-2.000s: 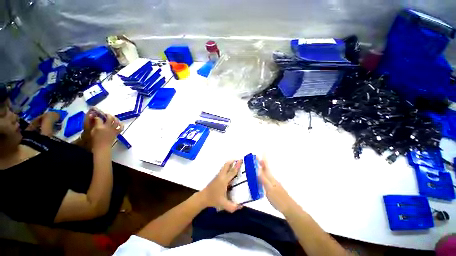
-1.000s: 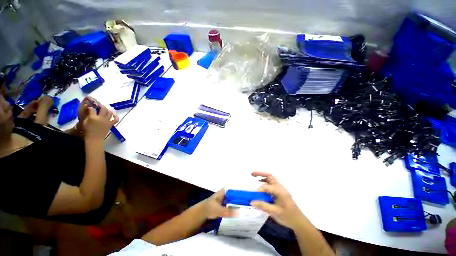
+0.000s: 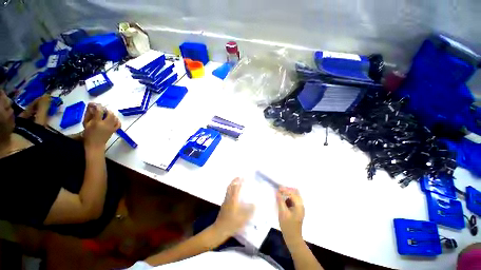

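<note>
A white printed card or pack (image 3: pixel 257 213), blurred against the white table, is between my hands in front of my lap. My right hand (image 3: pixel 290 208) has its fingers closed on its right side, where a thin grey-blue edge sticks up to the left. My left hand (image 3: pixel 233 211) is blurred at its left side, fingers pointing up; whether it grips cannot be told. A blue tray with a black cable and pale fittings (image 3: pixel 200 146) lies ahead to the left, beside a flat white card with a blue edge (image 3: pixel 162 152).
A black cable heap (image 3: pixel 401 132) spreads at right, with filled blue trays (image 3: pixel 416 237) near the front right. A card stack (image 3: pixel 332 96) and a crumpled clear bag (image 3: pixel 263 76) stand behind. Another worker's hands (image 3: pixel 100 124) are at left. A silvery strip (image 3: pixel 225 126) lies mid-table.
The blue tray side of the pack no longer shows between my hands; a pale, blurred face and thin edge show instead. My right hand has closed its fingers. My left hand has moved up slightly.
</note>
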